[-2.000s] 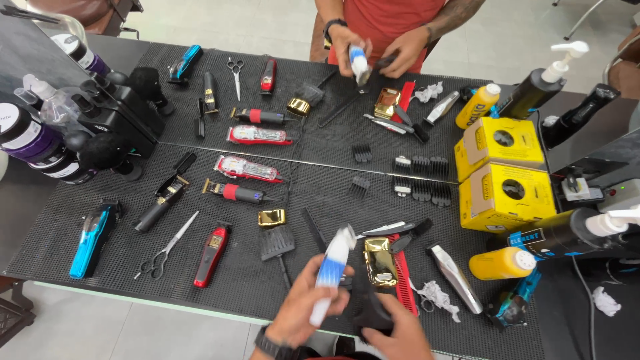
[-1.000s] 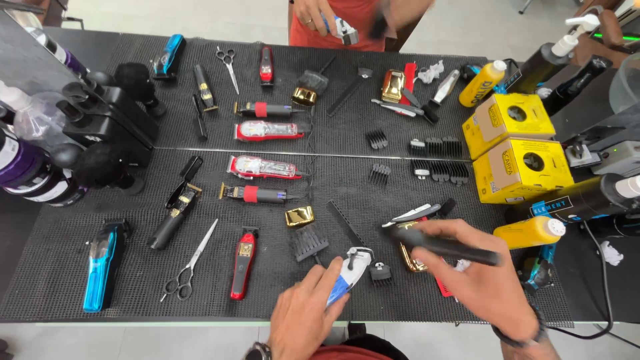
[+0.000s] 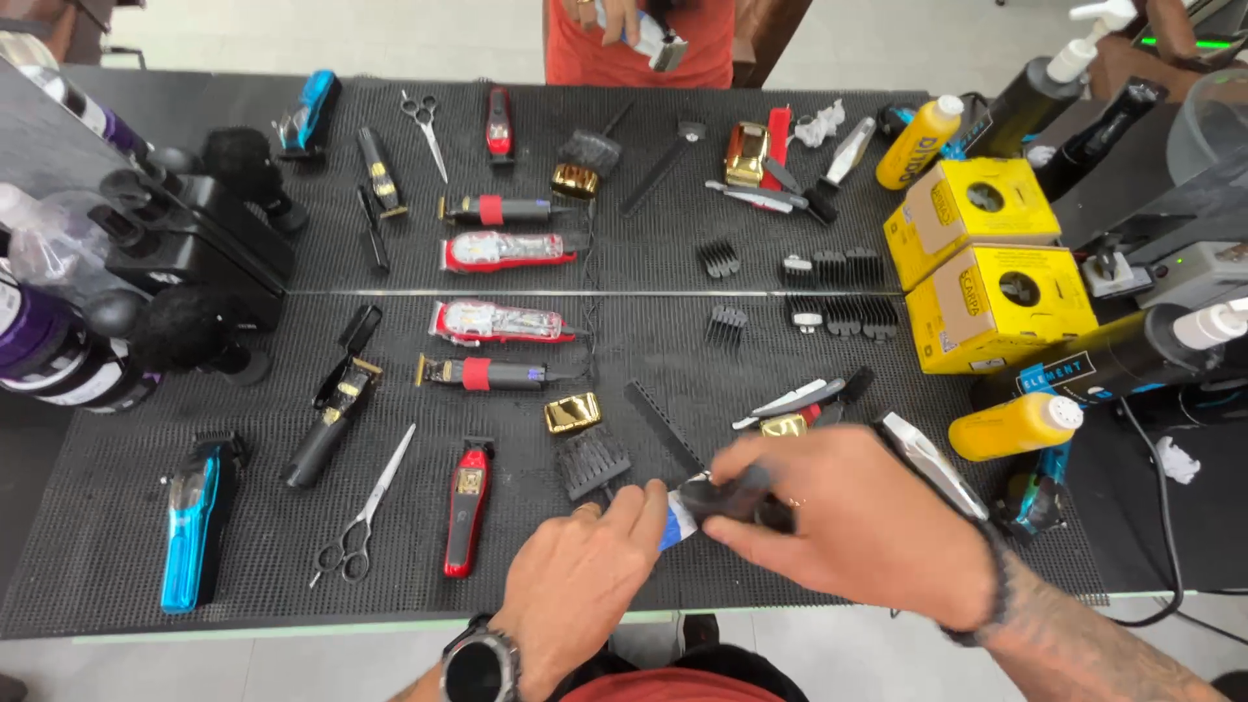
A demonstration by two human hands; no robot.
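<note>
My left hand (image 3: 590,575) holds a blue and white hair clipper (image 3: 677,522), mostly covered by the fingers. My right hand (image 3: 848,526) grips a dark-handled tool (image 3: 731,497), blurred, probably a brush, against the clipper's head. Just beyond the hands lies a black comb (image 3: 663,419). A wide black brush (image 3: 592,465) and a gold shaver part (image 3: 572,413) are left of it. Past my right hand are straight razors (image 3: 795,400) and a silver trimmer (image 3: 931,463), partly hidden.
On the black mat (image 3: 263,429) lie scissors (image 3: 366,517), a red trimmer (image 3: 469,507), a blue clipper (image 3: 192,531), a red clipper (image 3: 502,322) and clipper guards (image 3: 848,317). A yellow box (image 3: 1004,307) and yellow bottle (image 3: 1014,426) stand right. A mirror behind reflects everything.
My right hand has moved left with the dark-handled tool, from beside the gold shaver to the clipper in my left hand.
</note>
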